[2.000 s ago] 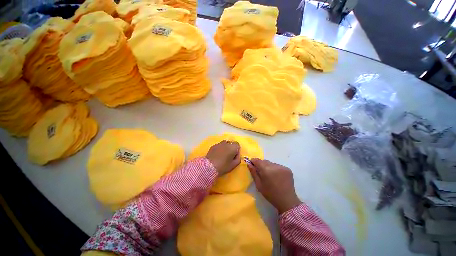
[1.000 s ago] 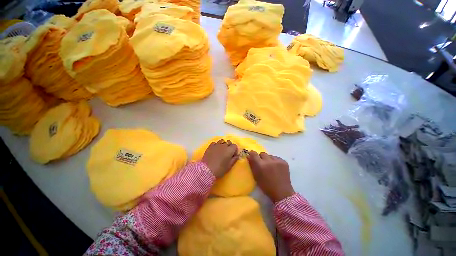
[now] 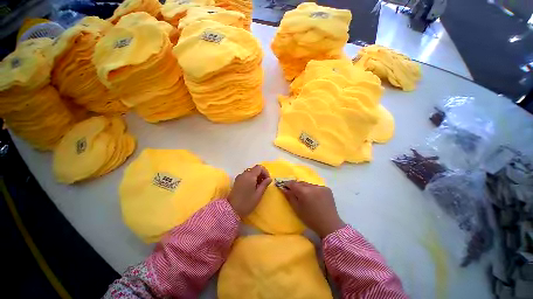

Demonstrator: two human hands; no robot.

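A yellow panel (image 3: 274,213) lies under both hands, with a small printed label (image 3: 282,183) near its upper edge. My left hand (image 3: 249,190) is at the panel's upper left, thumb and fingertips pinched together beside the label. Whether they hold a thread is too fine to see. My right hand (image 3: 312,204) is curled, its fingertips at the label's right side. The thread snips are mostly hidden in it. Another yellow panel (image 3: 273,268) lies nearer me, without a visible label. A labelled panel stack (image 3: 169,201) lies left of my left hand.
Tall yellow stacks (image 3: 225,82) stand at the far left and back. A small labelled pile (image 3: 87,149) lies at left. Overlapping panels (image 3: 333,117) lie beyond my hands. Clear bags with dark contents (image 3: 459,187) and grey pieces (image 3: 517,216) lie at right on the white table (image 3: 380,233).
The view has shifted, so the table's things appear farther right. The metal tip seen earlier at my right fingertips is no longer distinct. My left fingers have moved slightly away from the label.
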